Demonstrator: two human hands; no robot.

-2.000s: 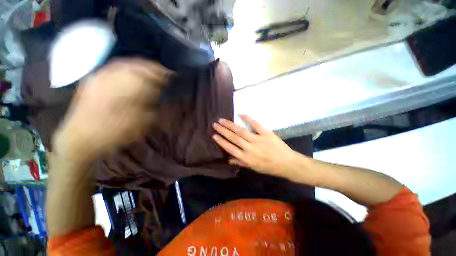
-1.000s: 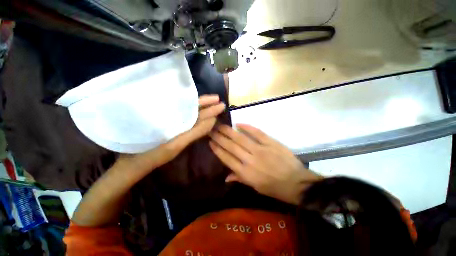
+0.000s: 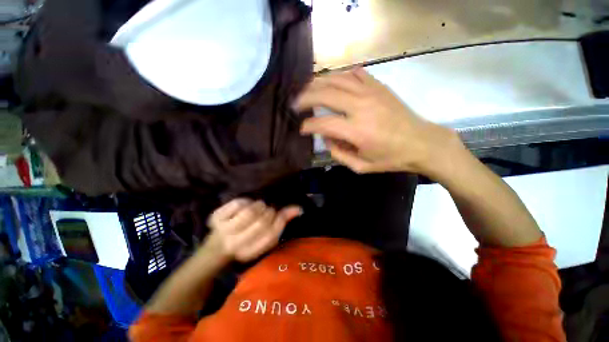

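Observation:
The dark brown garment fabric (image 3: 160, 150) lies bunched on the table at the left and hangs over its front edge. A bright white rounded piece (image 3: 204, 53) lies on top of it. My right hand (image 3: 374, 123) is at the fabric's right edge, its fingers bent and apart, with no cloth seen pinched in it. My left hand (image 3: 248, 228) is low in front of my body, just below the brown cloth, with curled fingers and the thumb out. Whether it grips dark cloth I cannot tell. The needle area is out of view.
The beige machine bed (image 3: 400, 33) is at the top right, with the white table edge (image 3: 481, 80) in front of it. A black rectangular object (image 3: 594, 63) sits at the far right. Bags and a perforated dark basket (image 3: 150, 240) are at the lower left.
My left hand has moved from the cloth by the needle down towards my body. My right hand has lifted and its fingers have bent. The view has tilted down, so snips and needle area are gone.

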